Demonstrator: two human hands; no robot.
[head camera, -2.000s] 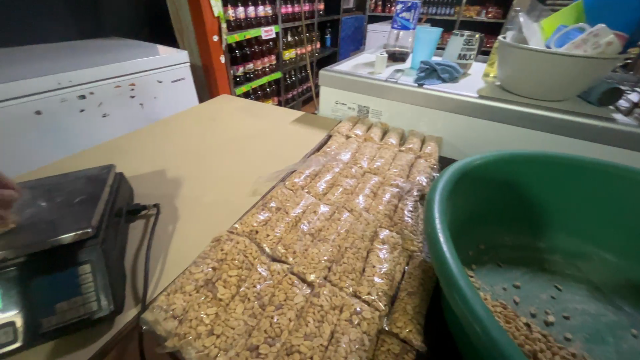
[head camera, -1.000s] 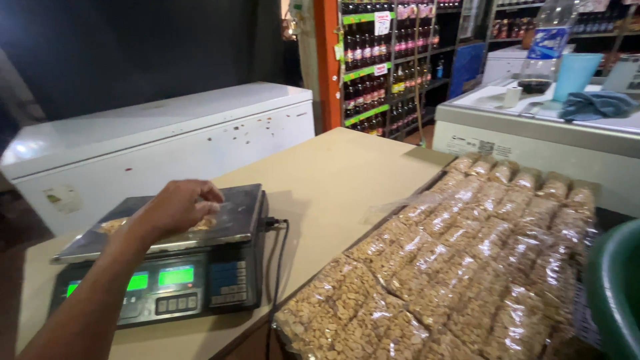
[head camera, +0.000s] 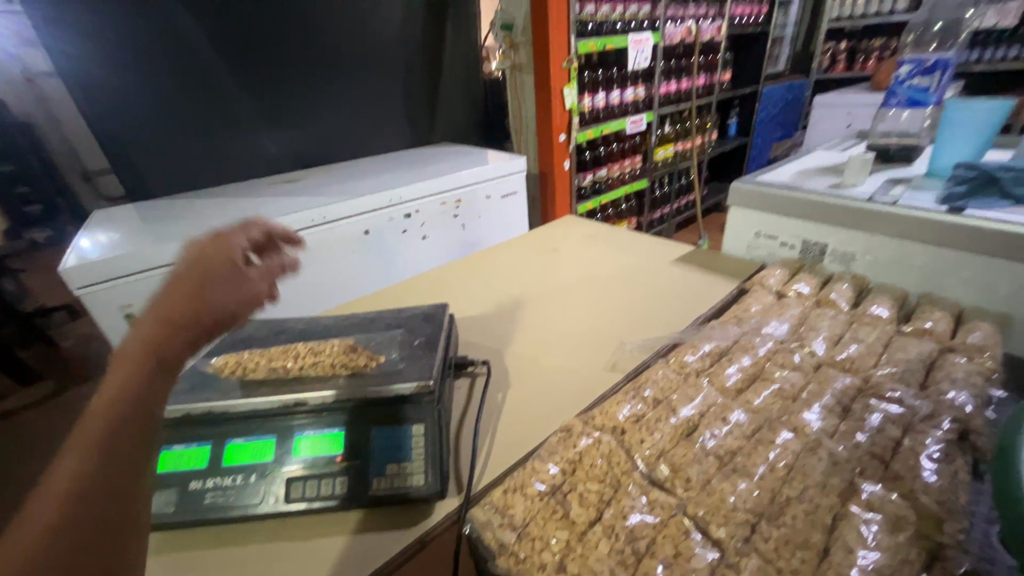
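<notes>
My left hand (head camera: 232, 276), somewhat blurred, is raised above the rear left of a digital scale (head camera: 308, 416), its fingers apart and holding nothing. On the scale's dark platform lies a clear plastic bag of peanuts (head camera: 296, 360), lying flat beneath and to the right of the hand. Green displays glow on the scale's front. To the right, many filled clear bags of peanuts (head camera: 744, 432) lie in rows on a tray. My right hand is not in view.
A tan tabletop (head camera: 552, 280) carries the scale and its black cable (head camera: 478, 432). Behind stand a white chest freezer (head camera: 384, 216) and shelves of bottles (head camera: 624, 104). A plastic bottle (head camera: 912, 104) and a blue cup (head camera: 968, 132) stand on another freezer; a green tub's edge (head camera: 1010, 472) shows at right.
My left hand has lifted off the scale's platform, where it was one second ago, and the bag of peanuts there now shows fully. The view has swung left since two seconds ago.
</notes>
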